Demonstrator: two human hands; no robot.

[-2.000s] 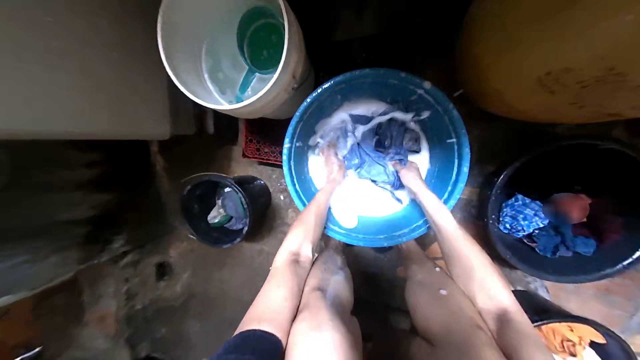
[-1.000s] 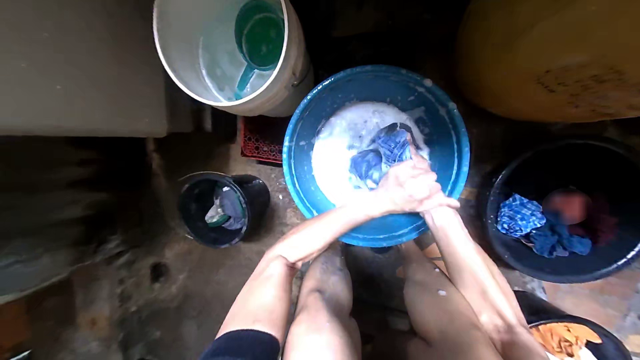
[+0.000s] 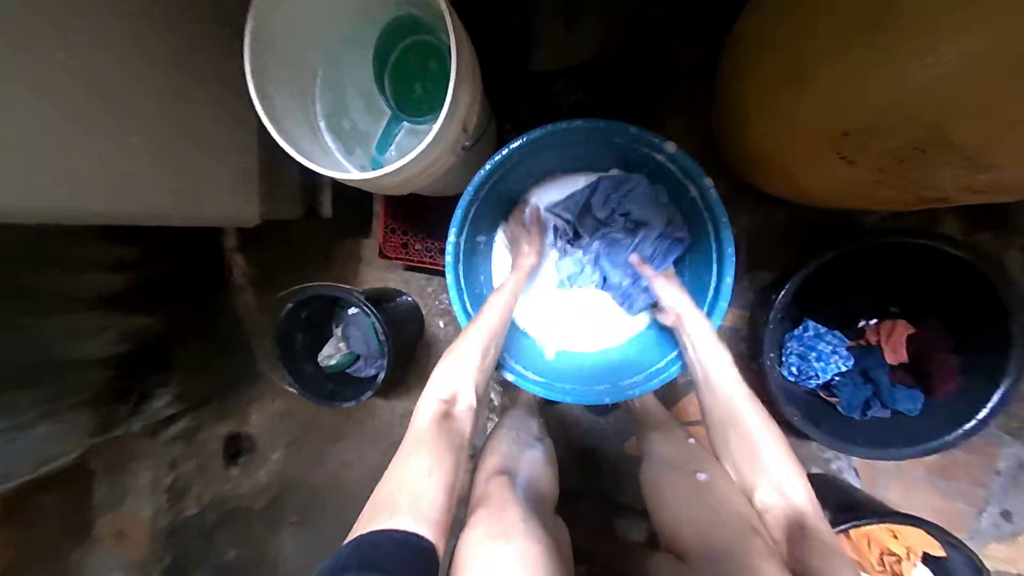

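Note:
A round blue plastic basin (image 3: 590, 386) holds white suds (image 3: 572, 320) and a wet blue garment (image 3: 624, 224), spread over the suds at the basin's upper right. My left hand (image 3: 526, 236) is over the suds at the garment's left side, its fingers extended and somewhat blurred; nothing shows in its grasp. At the garment's lower right edge is my right hand (image 3: 664, 292), its thumb and a finger against the cloth. Whether it grips the cloth is unclear, as part of the hand is hidden.
Upper left stands a white bucket (image 3: 348, 172) with a green dipper (image 3: 416, 76), near a red plastic crate (image 3: 410, 240). A black bucket (image 3: 300, 352) with cloths is left. Right are a black tub (image 3: 880, 444) of clothes, a yellowish container (image 3: 872, 104) and a bucket with orange cloth (image 3: 892, 548).
One second ago my hands were together at the basin's right with the garment bunched beside them. Now they are apart, my left hand has moved left, and the garment is spread wider.

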